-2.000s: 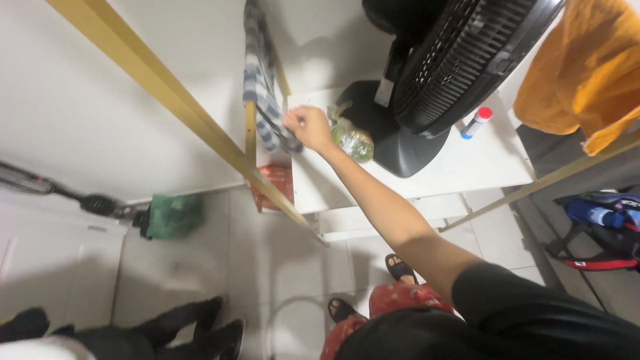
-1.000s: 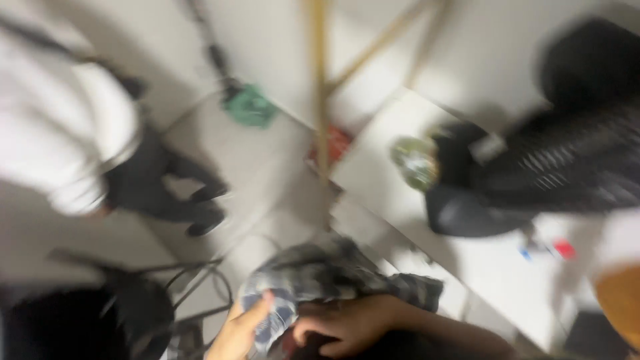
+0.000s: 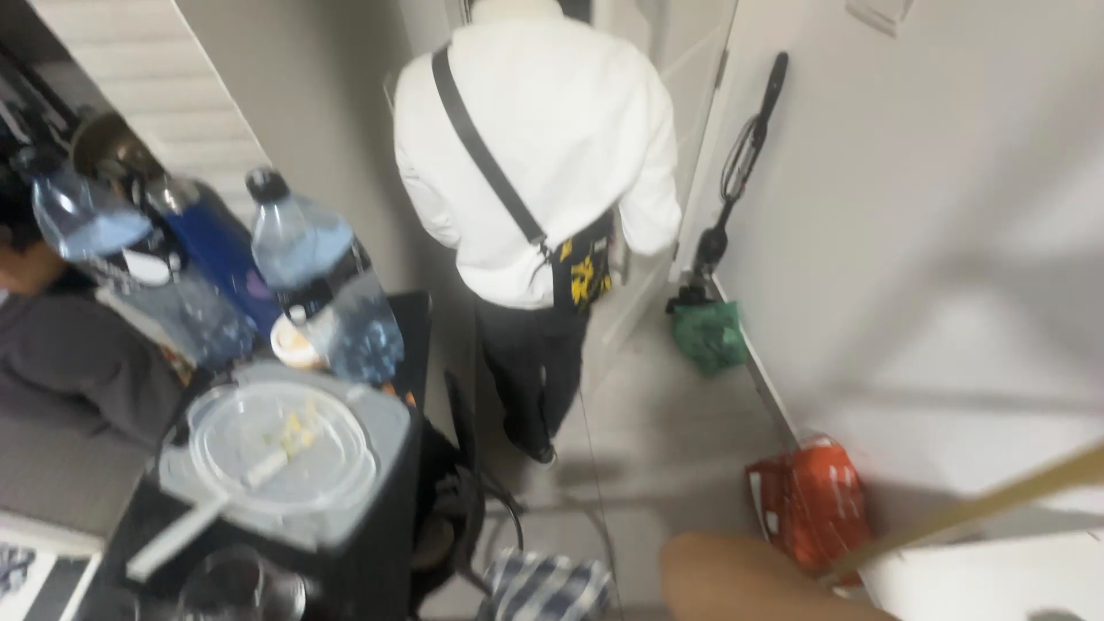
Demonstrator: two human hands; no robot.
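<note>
At the bottom right, a bare forearm (image 3: 759, 582) of mine reaches into view; neither of my hands shows. Left of it, at the bottom edge, lies part of a blue-and-white checked cloth (image 3: 552, 586); whether a hand touches it is hidden. To the left, a black table (image 3: 392, 517) carries a clear plastic lid (image 3: 280, 448) with food bits and a plastic utensil (image 3: 177, 539), on a grey surface. Large clear plastic bottles (image 3: 323, 276) and a blue bottle (image 3: 216, 246) stand behind the lid.
A person in a white top (image 3: 543, 147) stands by the door, back turned, with a crossbody bag (image 3: 584, 263). A stick vacuum (image 3: 733, 190) leans on the wall above a green bag (image 3: 709, 336). An orange-red bag (image 3: 815, 500) lies near a wooden bar (image 3: 975, 509). Another person sits far left.
The view has swung to the table and door. My hands, on the checked cloth a second ago, are out of sight. The person in white now stands with their back to me.
</note>
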